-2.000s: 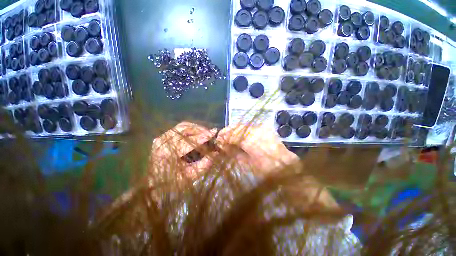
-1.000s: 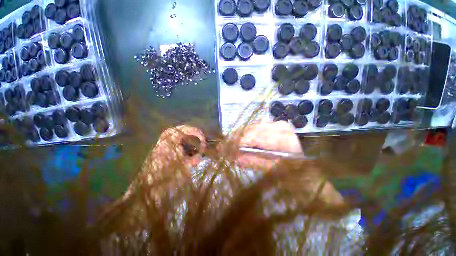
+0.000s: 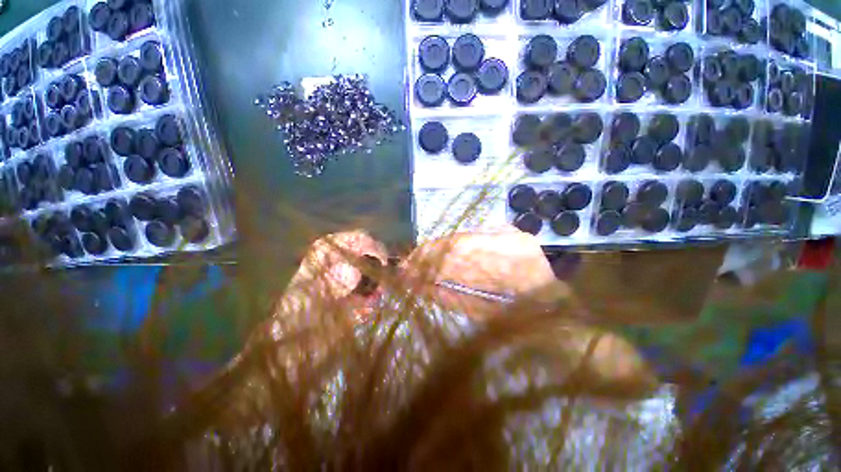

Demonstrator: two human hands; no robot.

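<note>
My left hand [image 3: 337, 267] is at the near edge of the bench, partly behind hair, with a round black part [image 3: 368, 275] pinched between its fingers. My right hand [image 3: 493, 263] is beside it, below the right compartment tray, and holds a thin metallic hand tool [image 3: 475, 292] lying across its fingers. The tool's tip is hard to make out near the black part. A glittering heap of tiny fittings [image 3: 327, 124] lies beyond the hands, with a small pale patch [image 3: 321, 85] at its back edge.
The right compartment tray [image 3: 456, 207] holds black parts in groups; its near-left cell shows none. The left compartment tray [image 3: 217, 175] also holds groups. The green-grey work board [image 3: 304, 198] lies between them. A dark rectangular object [image 3: 823, 138] is at far right. Hair covers the lower view.
Since two seconds ago, the black part has turned in my left fingers and the tool has come into sight across my right hand. The view has shifted slightly.
</note>
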